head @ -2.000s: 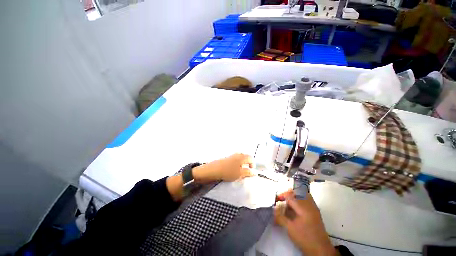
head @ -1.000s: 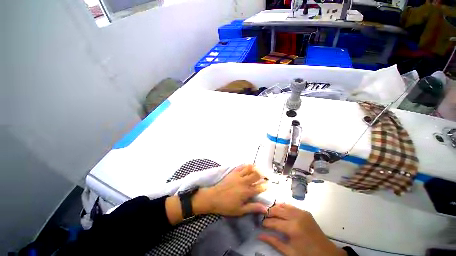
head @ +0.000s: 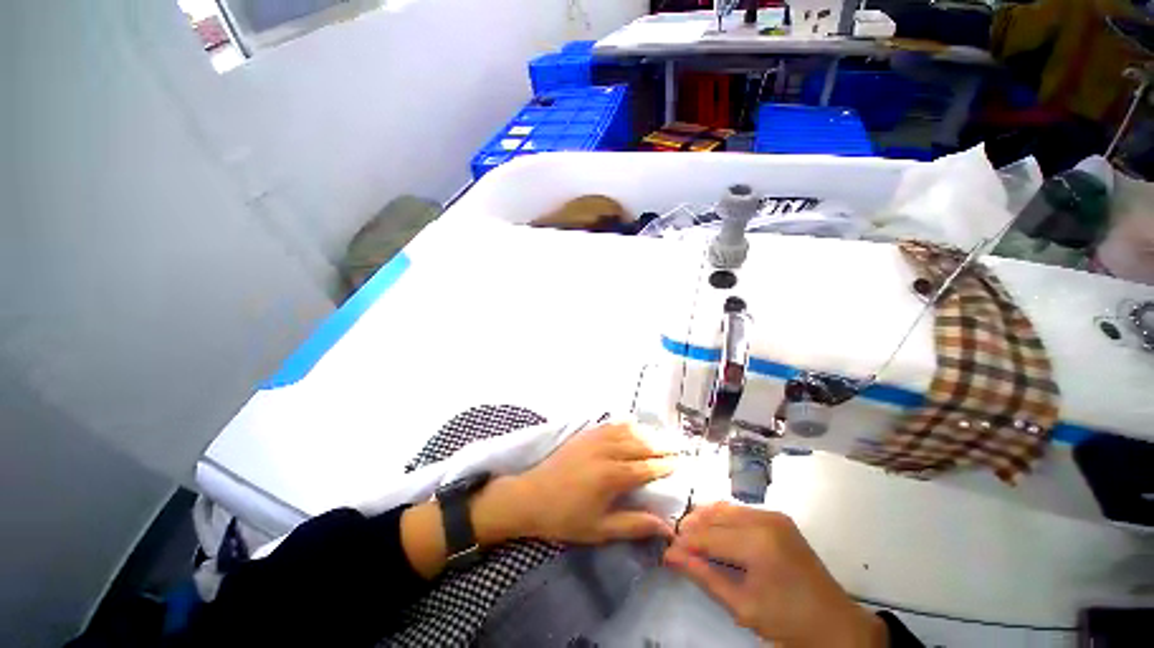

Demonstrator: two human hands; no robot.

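The sewing machine's needle area [head: 711, 430] is brightly lit. My left hand [head: 592, 484] lies flat on the fabric just left of the needle, fingers toward it. My right hand [head: 747, 557] pinches the fabric edge below the needle, thumb and fingers closed. The grey fabric [head: 544, 601] lies under and in front of both hands. The black-and-white checked fabric [head: 478, 430] shows beyond my left wrist and also below it. White fabric [head: 506, 456] runs between the checks and my left hand. The stitch line is too bright to tell.
A brown-and-cream plaid scrap [head: 993, 355] drapes over the machine arm. A grey knob [head: 733, 228] stands on the head. A black rectangle [head: 1114, 629] is at the lower right edge. Blue crates [head: 557, 127] and another machine table [head: 759, 48] are behind; a white wall is at left.
My left hand has moved from the needle's left side onto the fabric, and checked and white fabric now show beyond it. My right hand has spread, then closed at the fabric edge.
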